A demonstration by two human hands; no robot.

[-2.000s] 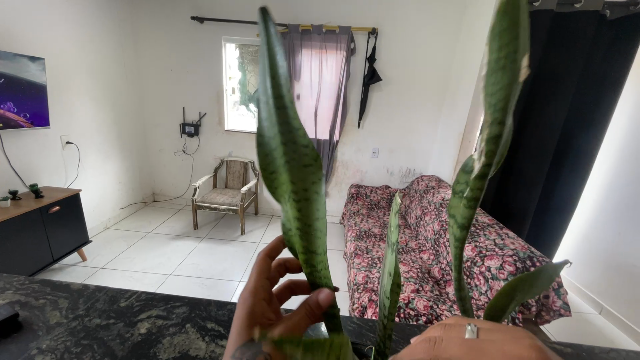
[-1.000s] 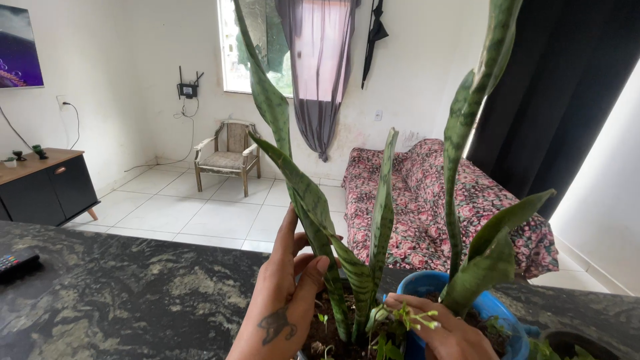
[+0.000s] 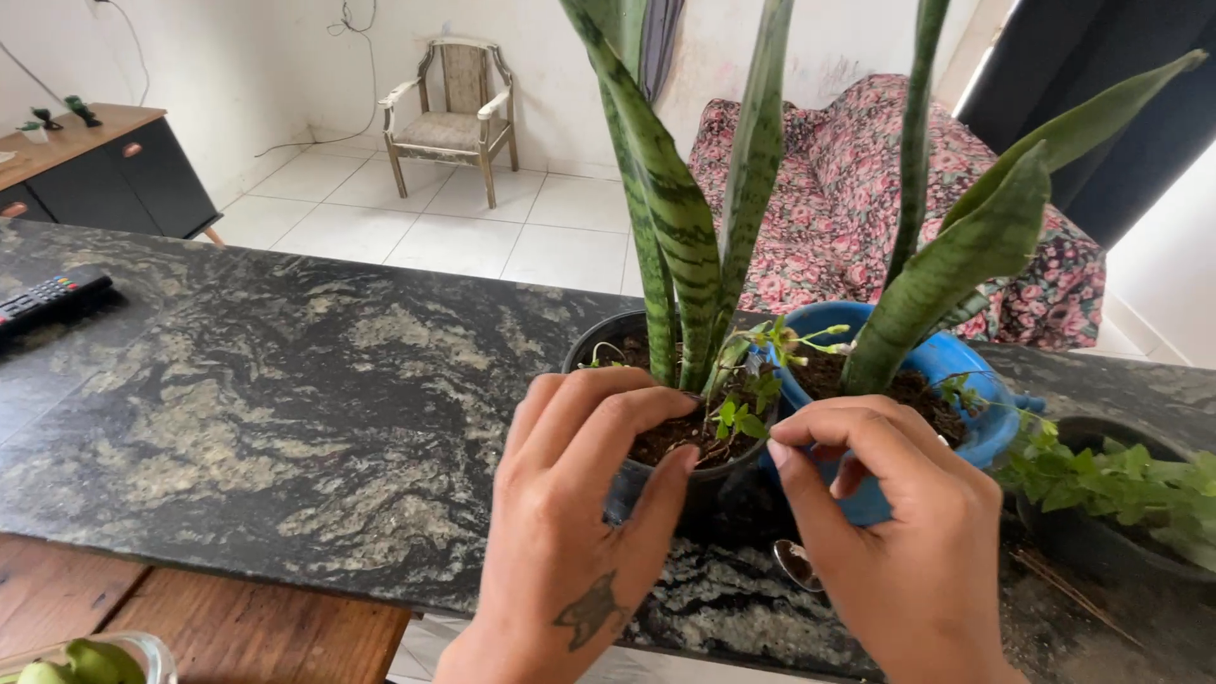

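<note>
Two potted snake plants stand on the dark stone counter. My left hand (image 3: pixel 589 484) is at the near rim of the black pot (image 3: pixel 608 328), thumb and fingers apart over its soil (image 3: pixel 670 442), with nothing visible between them. My right hand (image 3: pixel 883 503) is between this pot and the blue pot (image 3: pixel 983 366), thumb and index fingertip together beside a small green weed (image 3: pixel 739 418); whether they pinch a bit of it cannot be told. Tall banded snake plant leaves (image 3: pixel 689 256) rise from the black pot, and a broad leaf (image 3: pixel 959 256) from the blue one. A metal spoon (image 3: pixel 796 564) lies partly behind my right hand.
A leafy plant (image 3: pixel 1111 480) in a dark pot stands at the right, near dry twigs (image 3: pixel 1078 594). A remote control (image 3: pixel 52 296) lies on the counter (image 3: pixel 313 399) at the left. At the lower left, a glass bowl (image 3: pixel 157 655) of green fruit is on a wooden table (image 3: pixel 266 617).
The view has tilted down to the pots. My left hand has left the snake plant leaves and is now low at the black pot's soil. My right hand has moved to the gap between the pots.
</note>
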